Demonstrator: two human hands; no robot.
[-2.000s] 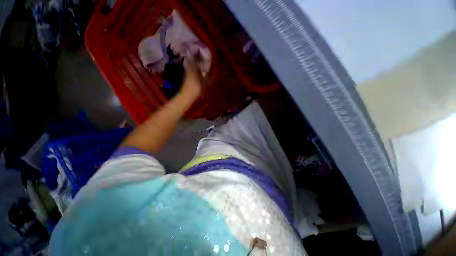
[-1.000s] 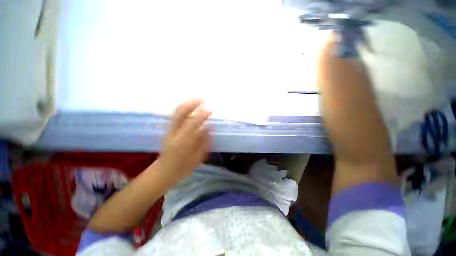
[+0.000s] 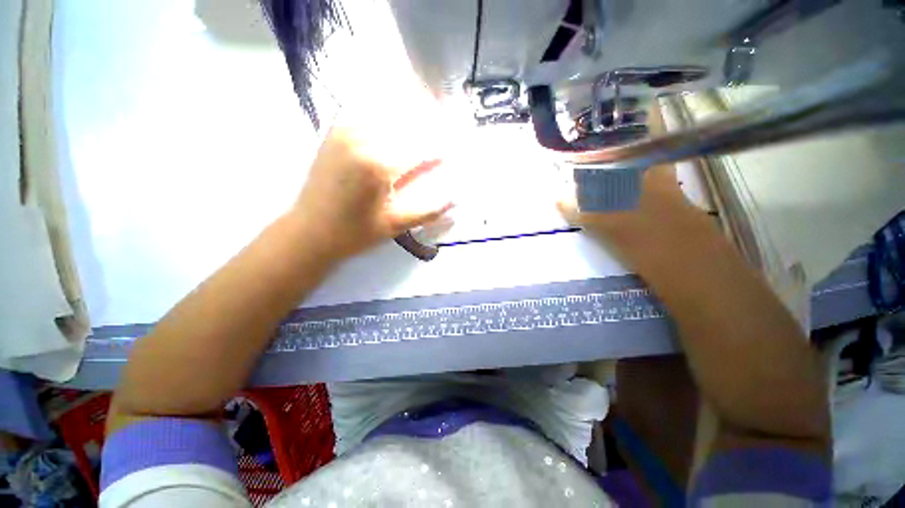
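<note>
My left hand (image 3: 362, 189) is on the bright machine bed left of the presser foot area, thumb and fingers slightly apart. Glare hides whether cloth is under its fingertips. My right hand (image 3: 635, 213) is at the right of the needle area, partly hidden by the grey block (image 3: 608, 189) and the machine head (image 3: 675, 45); its fingertips cannot be made out. A curved dark lever (image 3: 417, 246) lies on the bed below my left hand, near a dark line. The needle and foot are lost in glare.
Cream piece stacks lie at the left (image 3: 38, 228) and right (image 3: 729, 203). A dark thread tuft (image 3: 303, 50) hangs at upper left. The ruler-marked table edge (image 3: 476, 327) crosses in front. Dark blue scissor handles (image 3: 888, 260) are far right; a red basket (image 3: 298, 427) is below.
My left hand was in the red basket, then at the table edge, and is now on the bed near the foot. My right hand has come down and inward from the upper right.
</note>
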